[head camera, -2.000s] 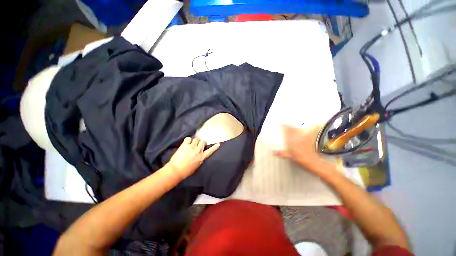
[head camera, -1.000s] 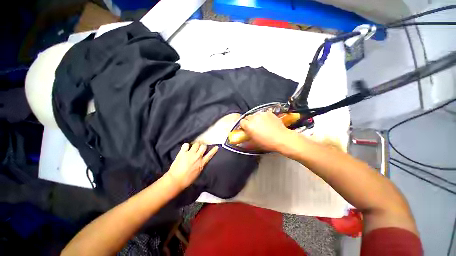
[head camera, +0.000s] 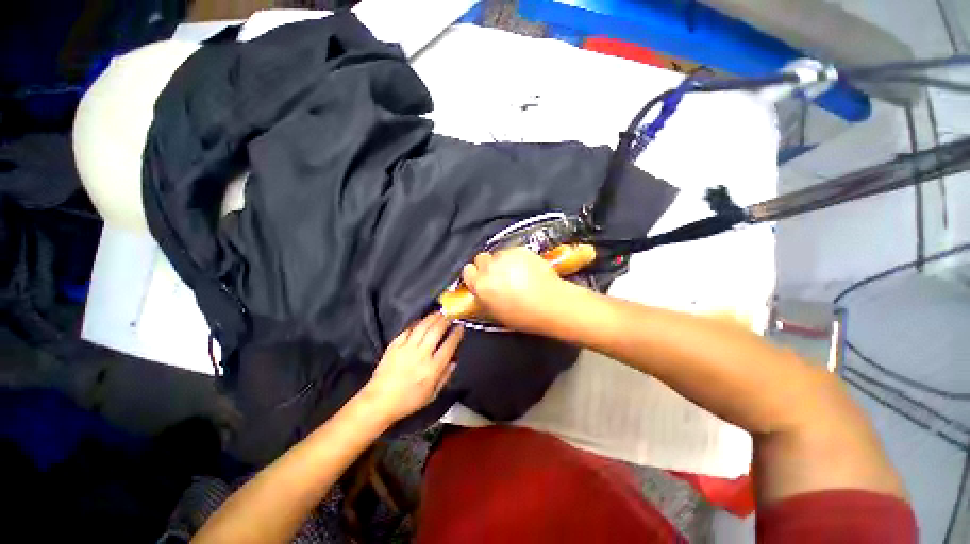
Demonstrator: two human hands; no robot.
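A black garment (head camera: 319, 170) lies draped across the white table. My right hand (head camera: 516, 287) is closed around the orange-tan handle of the steam iron (head camera: 553, 236), whose tip points left. The iron sits over the spot on the garment where the opening was, and it hides that spot. My left hand (head camera: 415, 367) rests on the garment just left of and below the iron's tip, fingers on the cloth; whether it pinches the cloth cannot be told.
The white table (head camera: 681, 383) bears a rounded pale buck (head camera: 106, 138) at its left end. The silver iron rest (head camera: 803, 329) is at the right. A blue bin (head camera: 691, 37) stands behind. Dark hoses run from the iron to the upper right.
My right hand first took hold of the iron from the right and brought it to the garment. Since then the iron has moved further left over the opening. My left hand stays beside it.
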